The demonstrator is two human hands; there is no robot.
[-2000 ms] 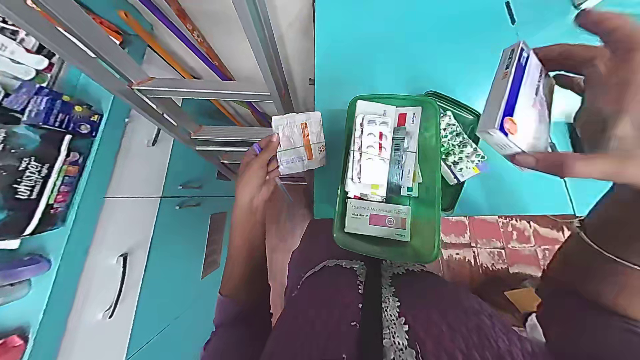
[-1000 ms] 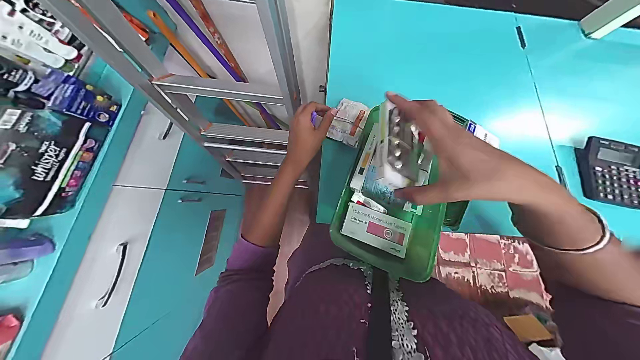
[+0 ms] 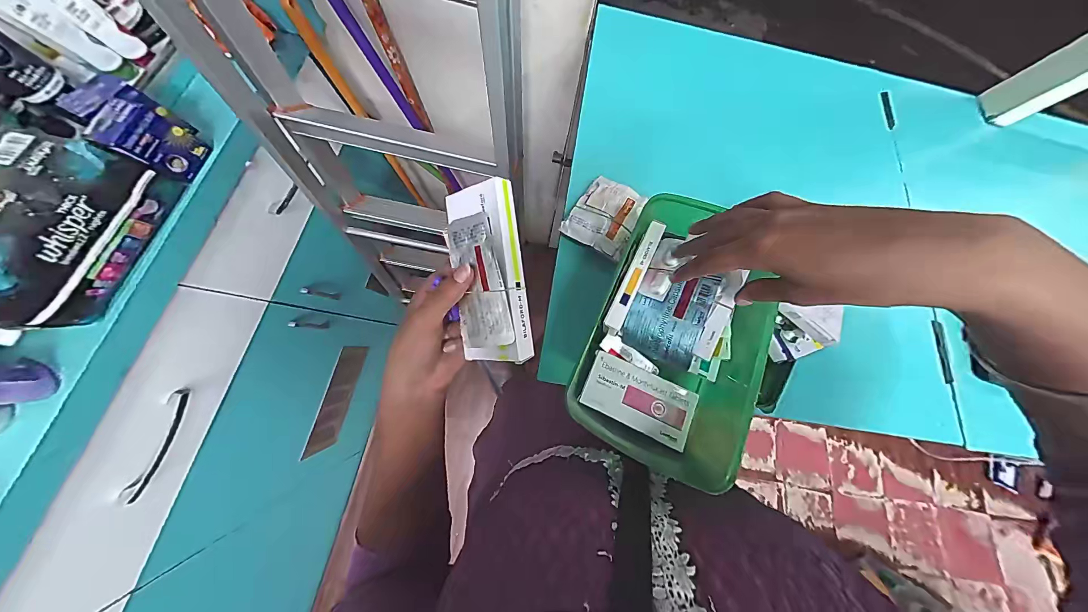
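Note:
A green plastic box [image 3: 722, 433] holds medicine cartons and blister packs at the edge of the turquoise table. My left hand [image 3: 432, 336], left of the box, grips a white medicine carton [image 3: 520, 314] with a silver blister strip [image 3: 483, 280] lying against its face. Over the box is my right hand [image 3: 748, 251], its fingertips at a clear blister pack [image 3: 661, 268]; whether it grips the pack is unclear. Beneath lies a blue-printed medicine pack [image 3: 656, 330]. A pink-and-white medicine carton [image 3: 637, 401] rests at the box's near end. A crumpled white medicine packet [image 3: 603, 214] sits on the table beside the box.
Right of the box, a white medicine carton [image 3: 818, 323] lies on the turquoise table [image 3: 722, 110]. A metal ladder [image 3: 391, 140] leans at the left, near drawers [image 3: 246, 357] with handles. Packaged goods [image 3: 68, 221] fill the far-left shelf. Red tiles [image 3: 875, 476] show below the table.
The crumpled packet, held in my left hand two seconds ago, now lies on the table. My left hand now has a white carton and strip. My right hand no longer holds the carton seen two seconds ago.

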